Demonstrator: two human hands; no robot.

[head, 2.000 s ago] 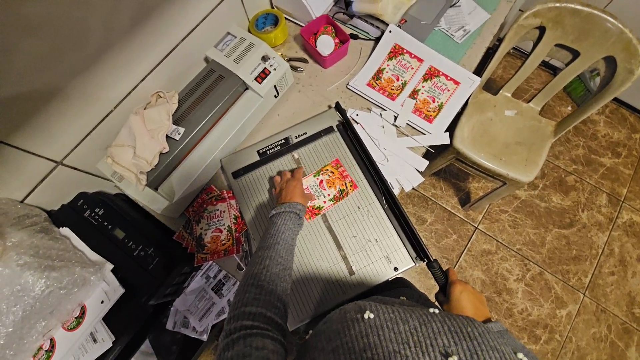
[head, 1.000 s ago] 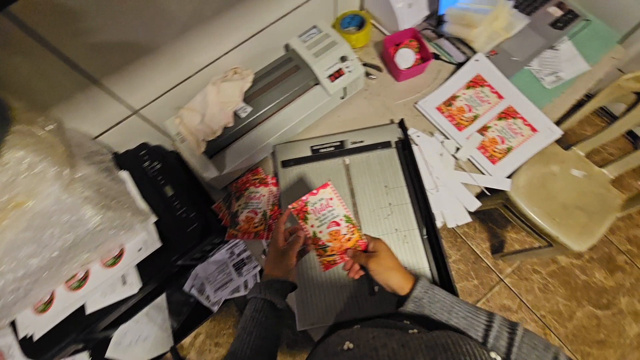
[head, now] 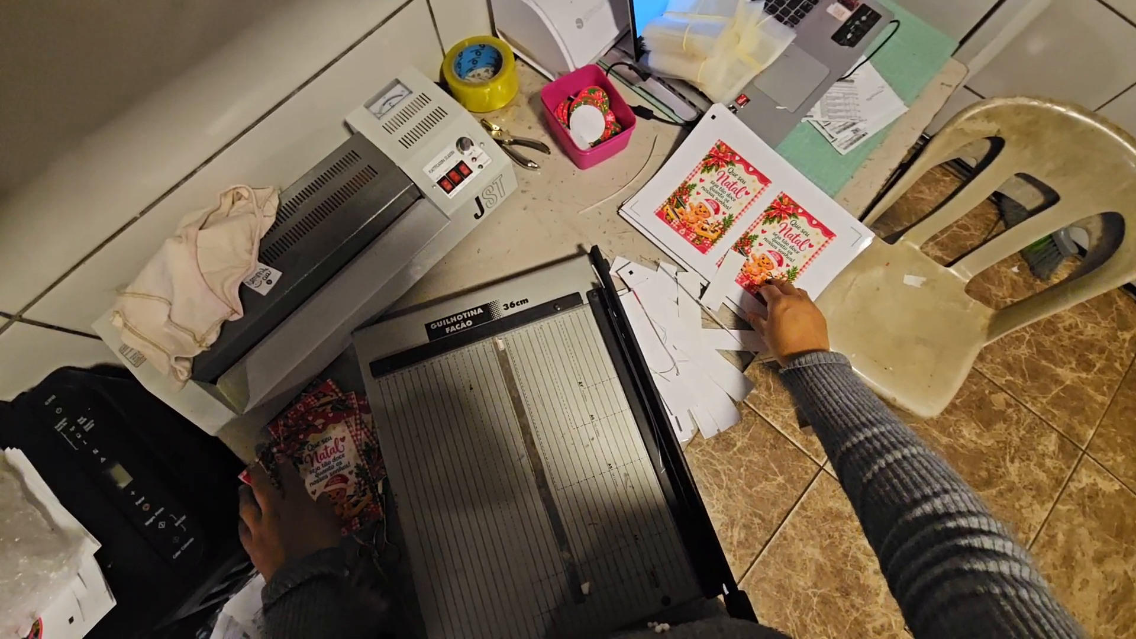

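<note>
Between my hands lies a guillotine paper cutter [head: 461, 444] with a ruled grey bed and its long black blade arm [head: 657, 435] down along the right side. My left hand [head: 288, 515] rests on a pile of cut red Christmas cards [head: 333, 457] left of the cutter; whether its fingers grip a card is hidden. My right hand [head: 788, 319] touches the lower edge of a stack of white sheets [head: 741, 213], each top-side print showing two Christmas cards. Its fingertips are on the lower card, and I cannot tell if they pinch a sheet. White paper offcuts [head: 679, 355] lie between cutter and stack.
A laminator [head: 328, 231] with a cloth [head: 191, 284] on it stands at the left, near a black printer [head: 124, 488]. Behind are yellow tape [head: 479, 75], pliers-like tool [head: 516, 146], pink box [head: 586, 115] and laptop [head: 790, 71]. A plastic chair [head: 923, 311] stands right.
The card held over the cutter in both hands a second ago is no longer there. My left hand has moved left to the card pile, and my right hand to the printed sheets.
</note>
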